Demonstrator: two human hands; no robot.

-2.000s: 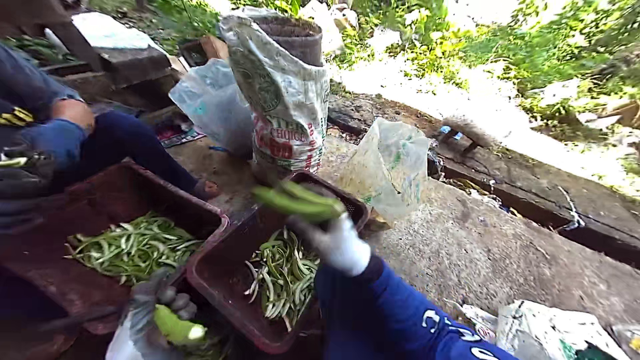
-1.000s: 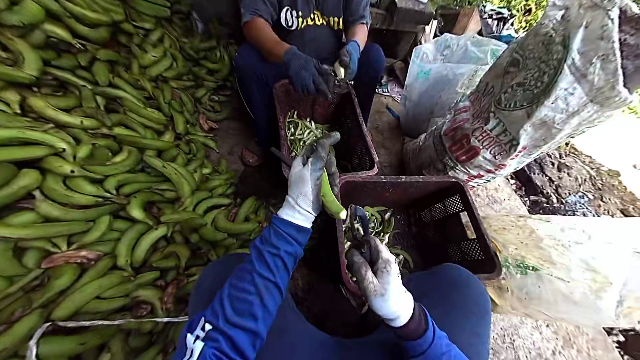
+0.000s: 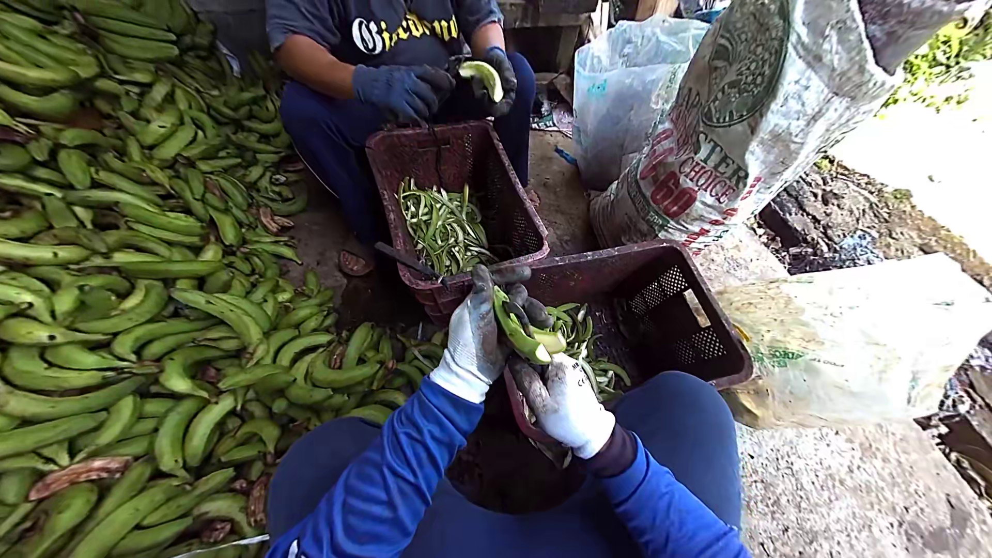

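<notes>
My left hand (image 3: 484,333), in a white glove with dirty grey fingers, holds a partly peeled green plantain (image 3: 521,329) by its upper part. At the plantain's lower end, my right hand (image 3: 562,395), gloved the same way, is closed around a small dark tool (image 3: 517,311), whose shape is mostly hidden by the fingers and fruit. A pale cut patch shows at the plantain's lower end. Just below and beside both hands is a maroon plastic crate (image 3: 721,341) with green peel strips (image 3: 589,345) in it.
A co-worker in blue gloves (image 3: 399,91) holds a peeled plantain (image 3: 482,77) over a second maroon crate (image 3: 403,225) of peels. Green plantains (image 3: 155,310) are heaped at left. A woven sack (image 3: 697,147), a plastic bag (image 3: 620,101) and plastic sheeting (image 3: 860,341) stand or lie at right.
The view has swung left since the earliest frame. Since one second ago, my hands have come together around the plantain, and the co-worker's hands have moved apart from their earlier pose.
</notes>
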